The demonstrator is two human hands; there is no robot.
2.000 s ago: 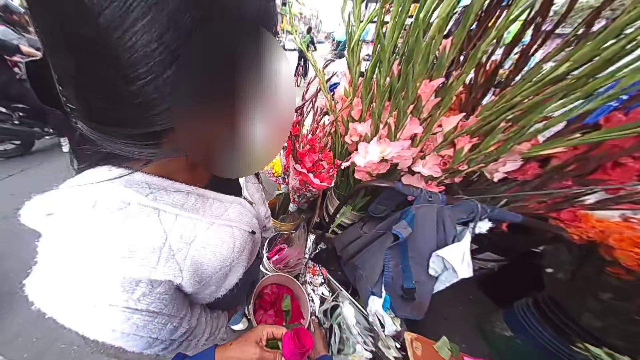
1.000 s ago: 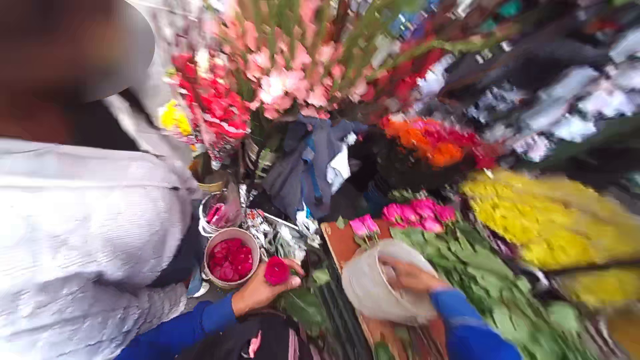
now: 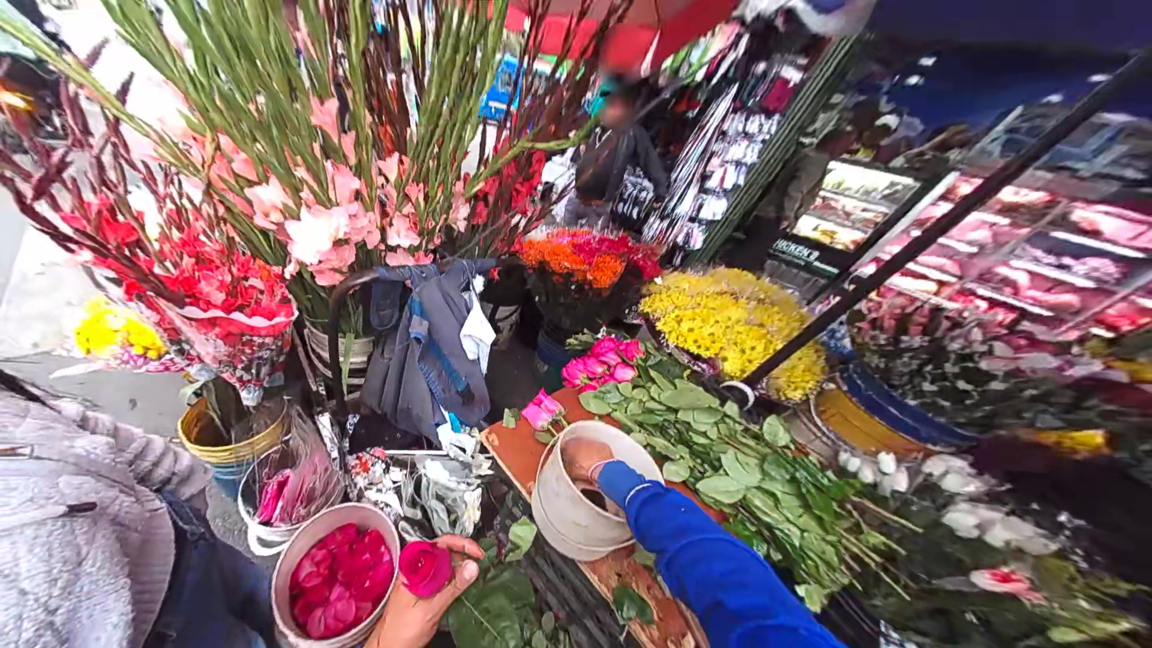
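Note:
My left hand [image 3: 432, 589] holds a dark pink rose [image 3: 425, 569] by its stem just under the bloom, with green leaves hanging below. Beside it on the left stands a round bucket of loose pink petals [image 3: 340, 576]. My right hand [image 3: 587, 457] reaches into a whitish plastic bucket [image 3: 562, 513] on a reddish wooden board [image 3: 522, 450]; its fingers are hidden inside, so what they touch does not show. Right behind that bucket lies a pink rose [image 3: 543, 410], and a pile of pink roses [image 3: 603, 362] with long leafy stems spreads to the right.
A person in a light fleece jacket [image 3: 81, 513] stands close at left. Gladioli [image 3: 333, 225] rise behind a metal frame with a grey garment [image 3: 427, 346]. Yellow flowers [image 3: 733, 324], orange flowers [image 3: 576, 261] and a slanting dark pole [image 3: 945, 216] are farther back and right.
The view has swung right. My right hand, on the rim of the whitish bucket a second ago, is now down inside it. The rose stays in my left hand.

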